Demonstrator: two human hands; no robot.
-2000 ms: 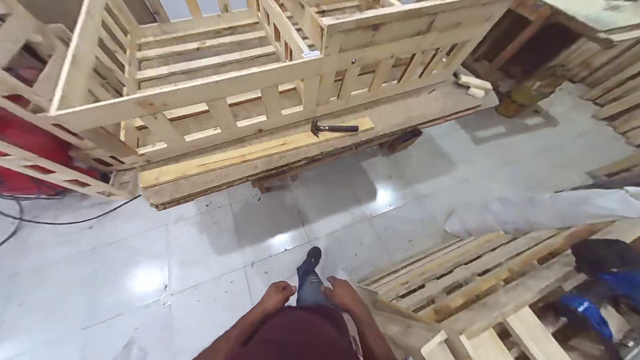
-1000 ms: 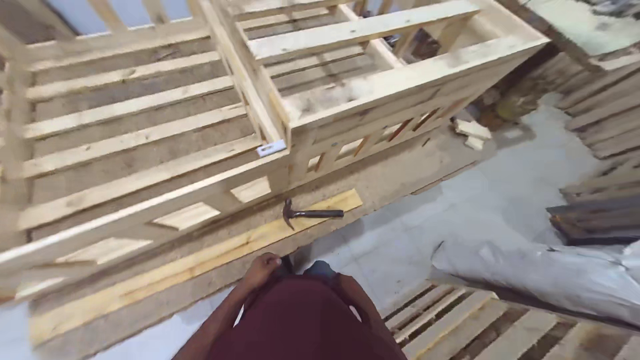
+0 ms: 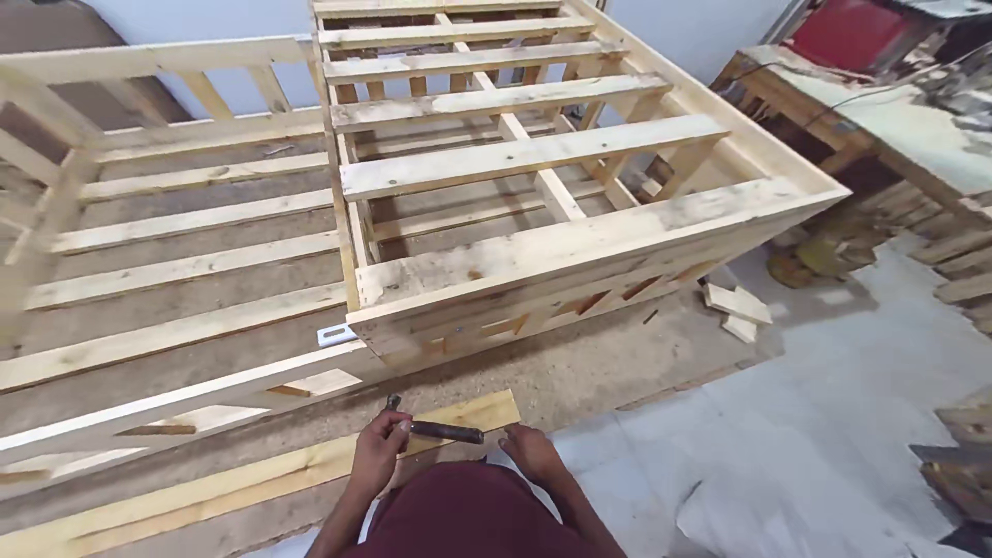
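Observation:
My left hand (image 3: 381,448) is closed around a claw hammer (image 3: 447,431) near its head, which the fingers partly cover; the dark handle points to the right. My right hand (image 3: 533,453) holds nothing, its fingers apart, a little right of the handle's end. Beneath the hammer, a long pale wooden board (image 3: 310,463) lies on a worn sheet on the low platform. Just beyond stands a slatted wooden frame (image 3: 589,248), its raised right section joined to a lower left section. A small white slotted piece (image 3: 336,335) sits at the corner where they meet.
Wood offcuts (image 3: 736,306) lie at the platform's right end. A workbench (image 3: 891,147) bearing a red object stands at the upper right. Stacked slats (image 3: 969,267) are at the right edge, and a pale plastic-like sheet (image 3: 744,515) lies at the lower right.
The hammer lay on the board in both earlier frames; now my left hand has hold of it. The view has moved closer to the wooden frame.

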